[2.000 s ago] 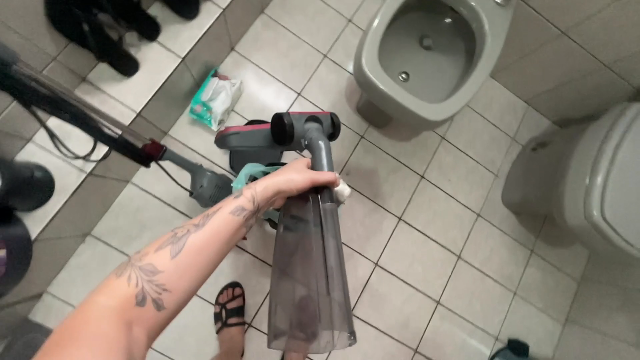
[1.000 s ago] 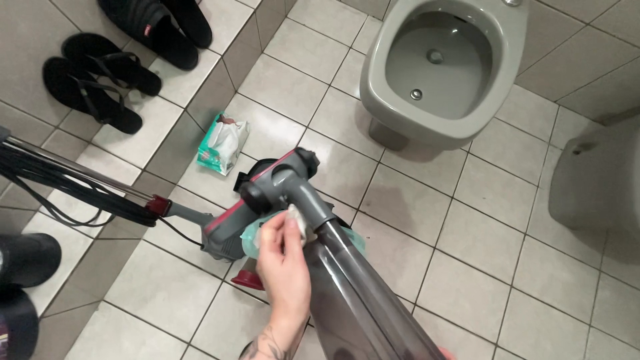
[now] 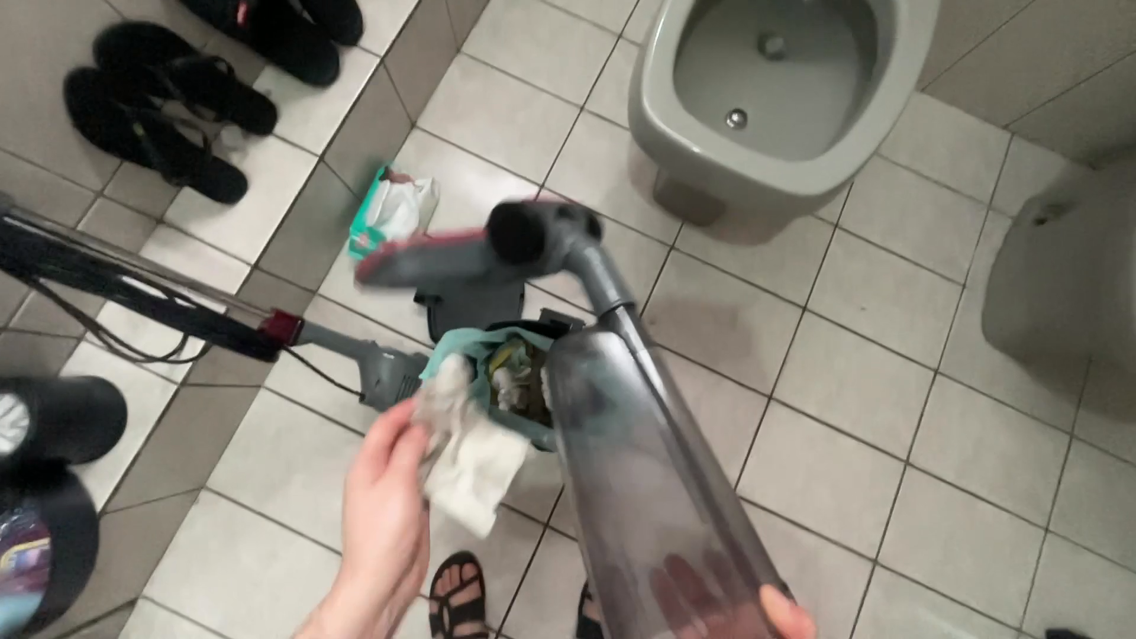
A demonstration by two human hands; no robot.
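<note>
My left hand (image 3: 390,497) pinches a crumpled white wipe (image 3: 470,457), which hangs over the near side of a small trash bin with a teal liner (image 3: 457,342). Crumpled waste (image 3: 515,377) shows inside the bin. At the lower right, my right hand (image 3: 785,612) holds the lower end of a clear, smoky plastic vacuum tank (image 3: 657,497); its fingers show through the plastic. A grey tube runs along the tank to a floor head with a red edge (image 3: 444,257), tilted above the bin's dark lid (image 3: 475,306). The head is blurred.
An open wipes packet (image 3: 395,213) lies by the tiled step. A vacuum handle with a cord (image 3: 133,284) reaches in from the left. Black sandals (image 3: 151,133) and dark containers (image 3: 67,417) stand on the step. A bidet (image 3: 781,169) is ahead, another grey fixture (image 3: 1065,275) at right.
The left hand with the wipe has moved from the tube's joint to left of the tank, over the bin's edge. The floor head has swung, and the bin's opening now shows.
</note>
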